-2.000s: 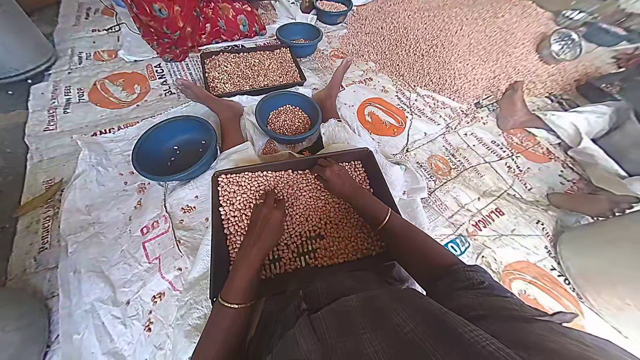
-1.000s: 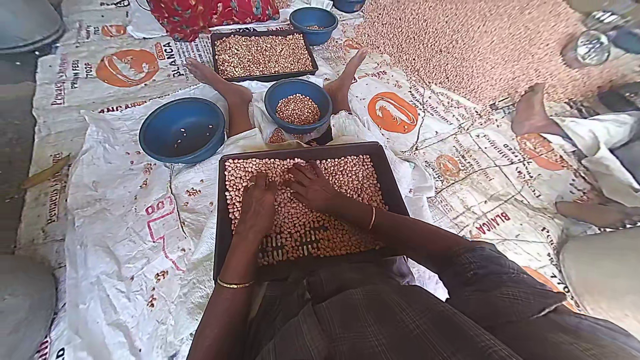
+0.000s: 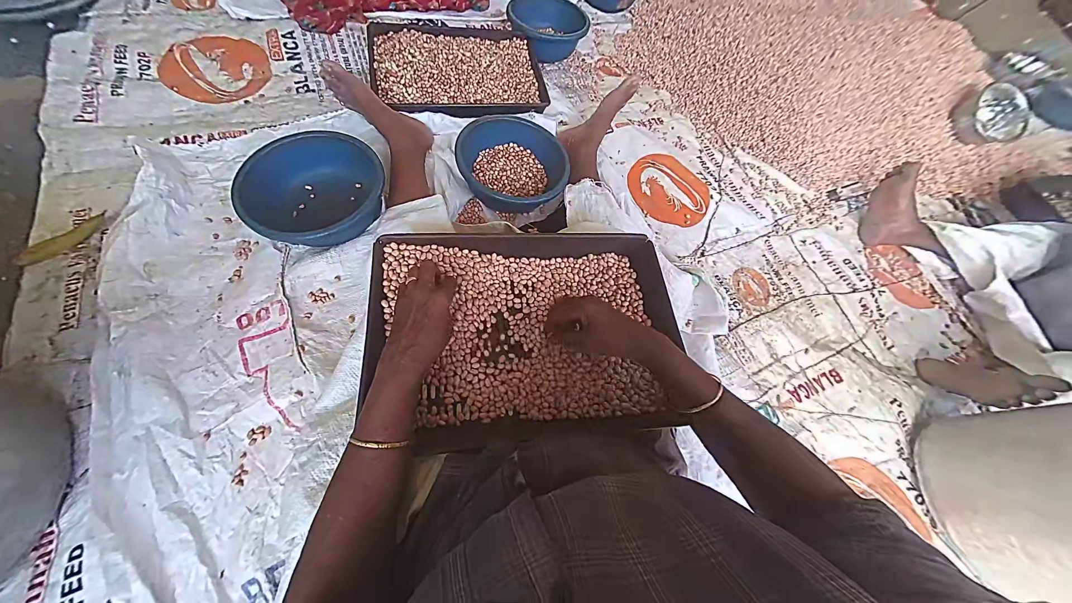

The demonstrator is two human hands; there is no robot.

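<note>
A dark rectangular tray (image 3: pixel 662 280) lies at my lap, spread with a layer of pinkish shelled nuts (image 3: pixel 511 394) that look like peanuts. My left hand (image 3: pixel 425 310) rests on the nuts in the tray's left part, its fingers bent down among them. Over the right part, my right hand (image 3: pixel 590 325) is curled with fingertips turned inward; whether it holds a nut cannot be seen. Dark tray bottom shows between the hands. Just beyond the tray, a blue bowl (image 3: pixel 544 144) holds a heap of nuts. To its left, a larger blue bowl (image 3: pixel 260 197) has several nuts in it.
Printed woven sacks (image 3: pixel 193 335) cover the ground, with scattered nuts. A second nut-filled tray (image 3: pixel 456 109) and another blue bowl (image 3: pixel 548 25) stand farther off. A wide spread of nuts (image 3: pixel 804 92) lies upper right, near a metal bowl (image 3: pixel 1002 113). Another person's feet (image 3: pixel 900 209) are at right.
My hands were close together near the tray's upper middle one second ago; now they are apart, the left farther left and the right farther right and lower.
</note>
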